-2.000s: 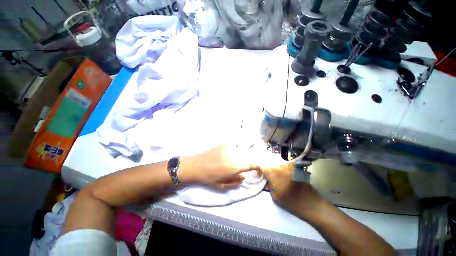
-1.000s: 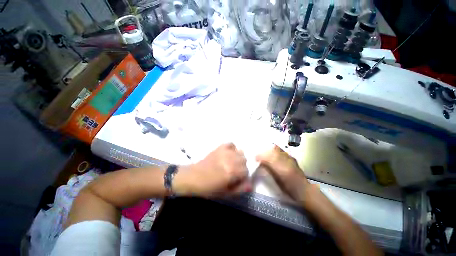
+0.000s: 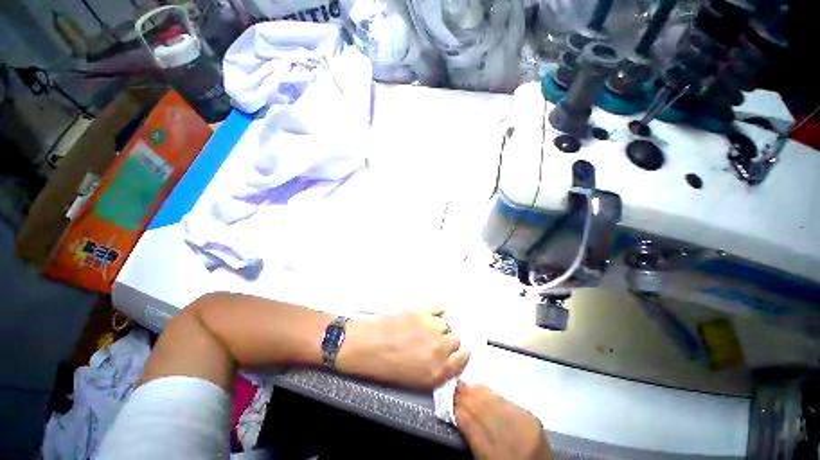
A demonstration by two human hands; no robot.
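Note:
A white garment (image 3: 306, 144) lies over the left and middle of the white table; its part near the needle is washed out by glare. My left hand (image 3: 414, 349), with a watch on the wrist, is closed on a small folded edge of white cloth (image 3: 446, 402) at the table's front edge. My right hand (image 3: 499, 424) pinches the same cloth from the right, touching or nearly touching my left. The sewing machine head (image 3: 557, 216) stands above and to the right. The presser foot area (image 3: 514, 268) is partly lost in glare.
An open orange carton (image 3: 135, 189) stands at the left, with a bottle (image 3: 184, 63) behind it. A blue-handled tool (image 3: 670, 325) and a yellow block (image 3: 721, 343) lie on the bed plate. Plastic bags (image 3: 459, 40) are behind. Cloth (image 3: 99, 395) is heaped low left.
Both hands have moved from beside the needle to the table's front edge, bringing the small cloth edge with them. My right hand is now lower, near the bottom of the picture. The view has also shifted.

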